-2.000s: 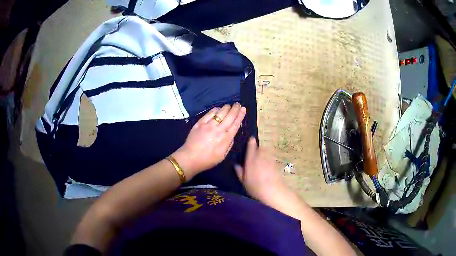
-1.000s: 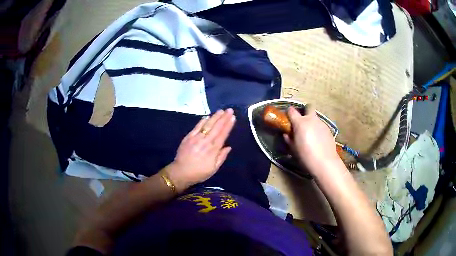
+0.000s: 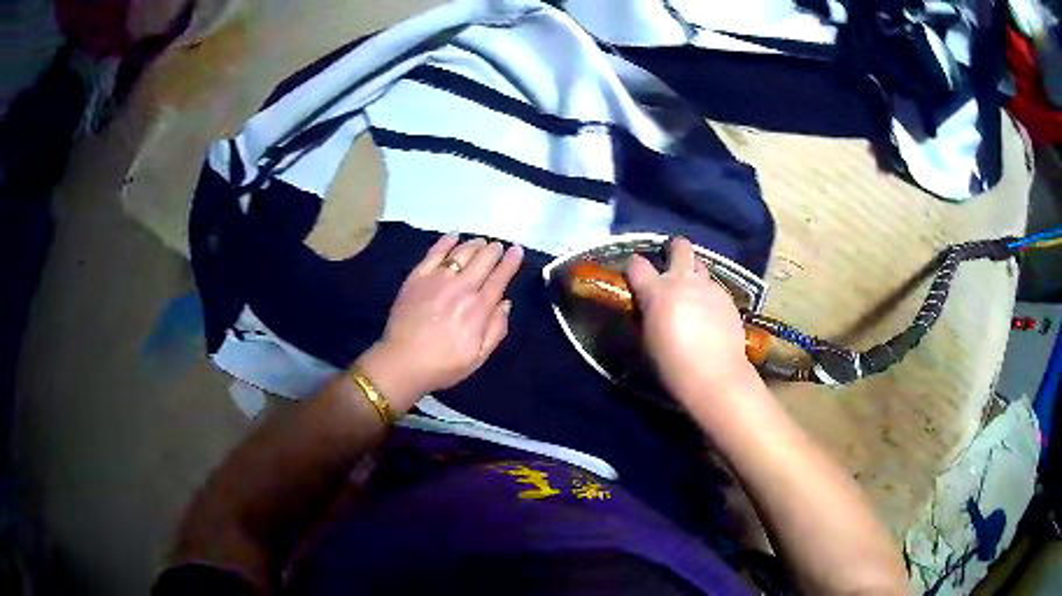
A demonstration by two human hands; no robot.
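Observation:
A dark navy garment panel [image 3: 501, 349] lies on the table, with white interfacing [image 3: 478, 186] crossed by dark bands on its upper part. A bluer navy patch [image 3: 675, 186] sits right of the white. My left hand [image 3: 448, 312] lies flat on the dark cloth, fingers pointing up and a little apart, gripping nothing. My right hand [image 3: 687, 314] is closed around the orange-brown handle of the steam iron [image 3: 606, 332]. The iron rests on the panel just right of my left hand, its tip pointing left. Its underside is hidden.
The iron's wrapped hose [image 3: 920, 332] runs right across the beige table cover [image 3: 862, 221]. More navy-and-white garment pieces [image 3: 769, 87] lie at the far side. A crumpled pale cloth [image 3: 984, 501] with dark blue patches is at the lower right. A purple apron [image 3: 512, 524] borders the near side.
My right hand has taken hold of the iron, parked at right at first, and brought it left onto the panel. My left hand stays flat on the cloth. The camera view has shifted.

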